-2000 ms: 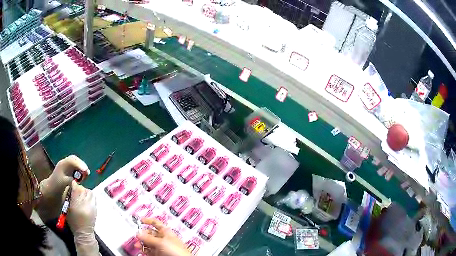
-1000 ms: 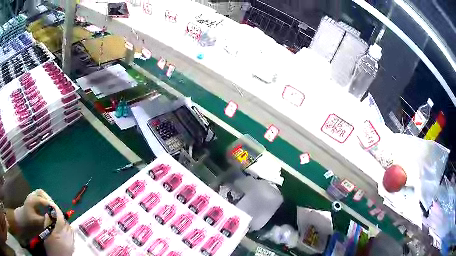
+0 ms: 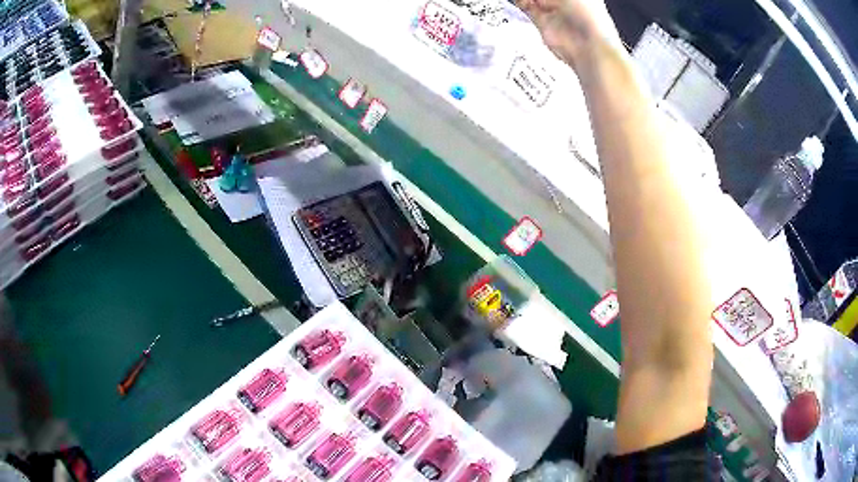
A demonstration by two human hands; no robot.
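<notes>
My right hand [image 3: 563, 26] is bare and reaches up to the white shelf [image 3: 527, 122] at the top; the picture's top edge cuts it off, so its fingers and any hold are hidden. The bare forearm rises from a dark sleeve at the lower right. My left hand is not in view. Nearest in front of me is a white pocketed tray [image 3: 282, 353] with rows of pink-and-black products [image 3: 296, 424], cut off by the bottom edge.
Stacked trays of pink products [image 3: 71, 141] stand at the left. On the green bench [image 3: 85, 311] lie an orange-handled tool [image 3: 135, 374], a calculator [image 3: 329, 235] on papers and a clear box with red and yellow items [image 3: 489, 299]. A bottle [image 3: 781, 193] and a red round object [image 3: 801, 417] are at the right.
My bare right arm has come into view across the shelf; earlier a bare hand was over the tray. Another person's gloved hands at the left have gone from view. The view has shifted.
</notes>
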